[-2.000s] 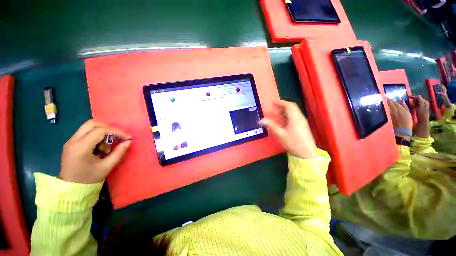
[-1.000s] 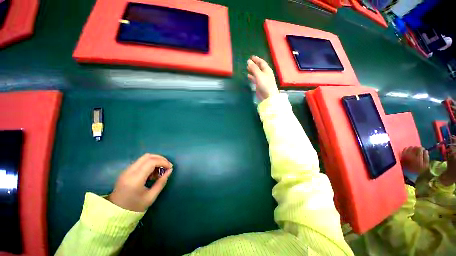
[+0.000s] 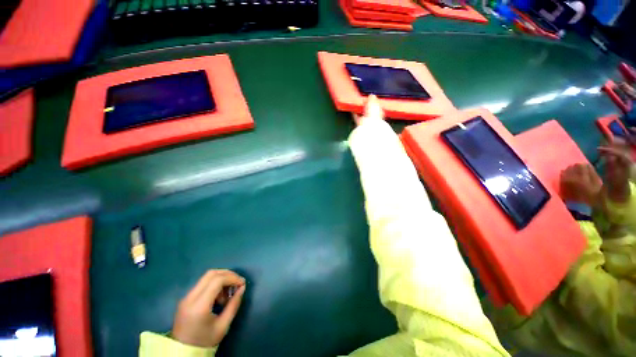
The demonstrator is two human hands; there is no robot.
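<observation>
My right hand (image 3: 369, 111) reaches forward to the near edge of a red foam tray (image 3: 342, 90) that bears a dark tablet (image 3: 388, 81). Its fingers are partly hidden at the tray edge, so I cannot tell whether they grip it. My left hand (image 3: 209, 307) is low over the green bench, thumb and fingertips closed on a small dark test plug (image 3: 229, 293), mostly hidden by the fingers. A USB drive (image 3: 137, 247) with a yellow band lies alone on the bench to the upper left of my left hand.
A tablet (image 3: 160, 100) lies on foam at upper left, another (image 3: 28, 317) at lower left. On the right, a tablet (image 3: 495, 171) lies on stacked foam (image 3: 530, 279). Another person's hands (image 3: 581, 184) are at far right. A dark rack (image 3: 209, 17) stands at the back.
The lit tablet and its foam tray, in front of me two seconds ago, are gone from there. My right hand has reached forward to the far tray. The view has shifted. My left hand still holds the plug.
</observation>
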